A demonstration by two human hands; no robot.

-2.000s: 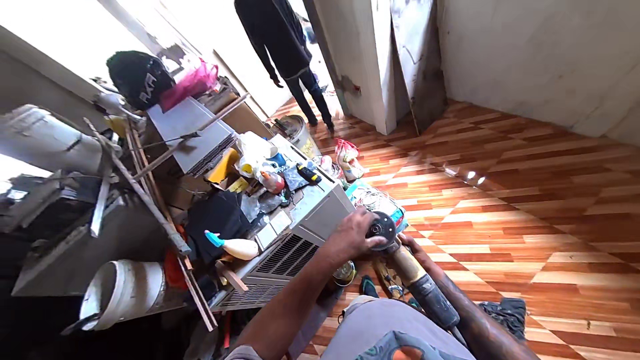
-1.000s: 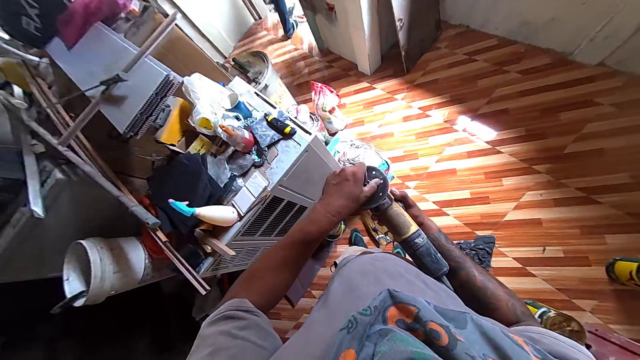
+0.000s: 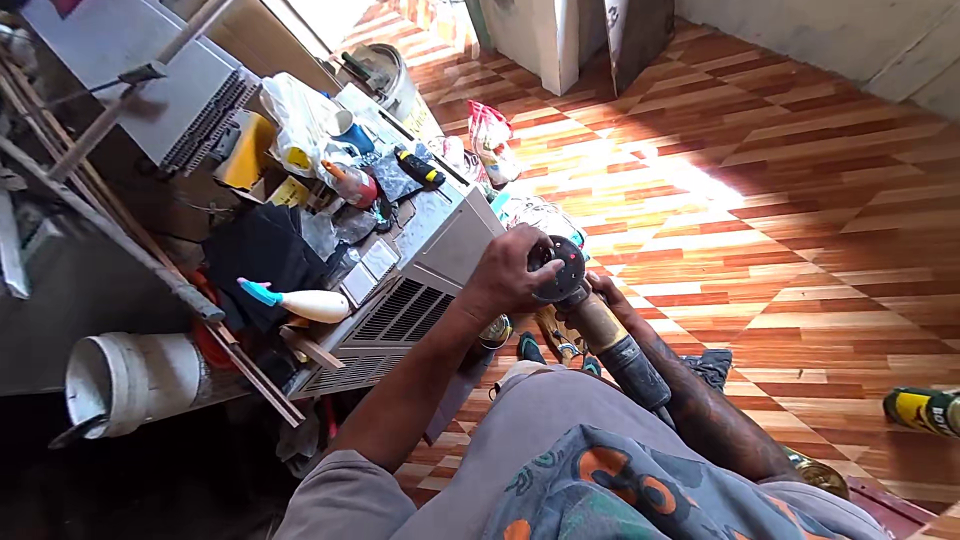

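An angle grinder (image 3: 616,346) with a yellowish and dark body is held in front of my belly, its round dark backing pad (image 3: 564,268) facing up. My left hand (image 3: 510,274) grips the pad's edge, with the thumb lying over its face. Around the tool's neck, from the far side, my right hand (image 3: 604,300) is closed; the tool's body partly hides its fingers. The tool's rear end points down toward my right forearm. Just left of the hands stands a white slatted air-conditioner unit (image 3: 442,247).
On the unit lie a white spray bottle (image 3: 311,304), a yellow-black tool (image 3: 420,168), a blue cup (image 3: 351,133) and plastic bags. White buckets (image 3: 124,382) and long sticks (image 3: 112,210) are at left. A red-white bag (image 3: 491,142) and a yellow-green can (image 3: 924,411) are on the patterned floor.
The view has tilted down and shifted, and the person seen standing in the doorway is out of frame. Both hands stay on the grinder, my left hand remaining at its pad.
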